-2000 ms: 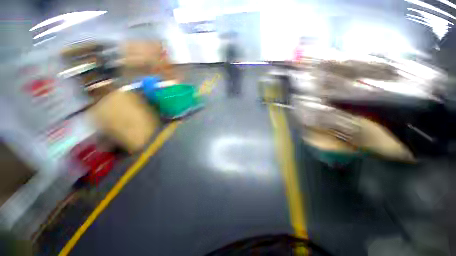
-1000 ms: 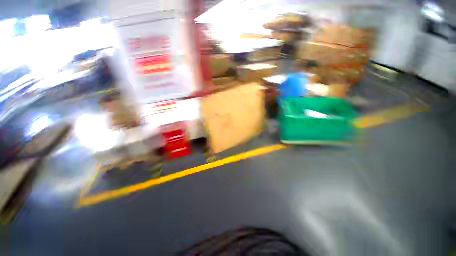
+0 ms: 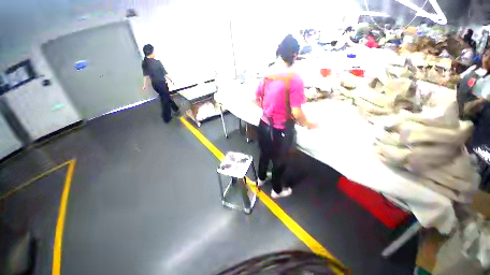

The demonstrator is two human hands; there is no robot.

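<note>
Neither of my hands is in the picture. The nearest work surface is a long white-covered table (image 3: 344, 153) on the right. A large heap of beige cloth bags (image 3: 424, 145) lies on its near end, with more beige piles (image 3: 379, 96) behind it. The cloth hangs over the table's edge. A dark curved, striped shape (image 3: 285, 263) shows at the bottom rim; I cannot tell what it is.
A person in a pink top (image 3: 280, 99) stands at the table's left side. A stool (image 3: 236, 165) stands beside the yellow floor line (image 3: 293, 225). A person in dark clothes (image 3: 157, 78) is near a low cart (image 3: 201, 102). A red container (image 3: 373, 201) is under the table.
The view has swung from the green bin and cardboard by the yellow line to the white table, bag heaps, stool and people. The picture is sharper now.
</note>
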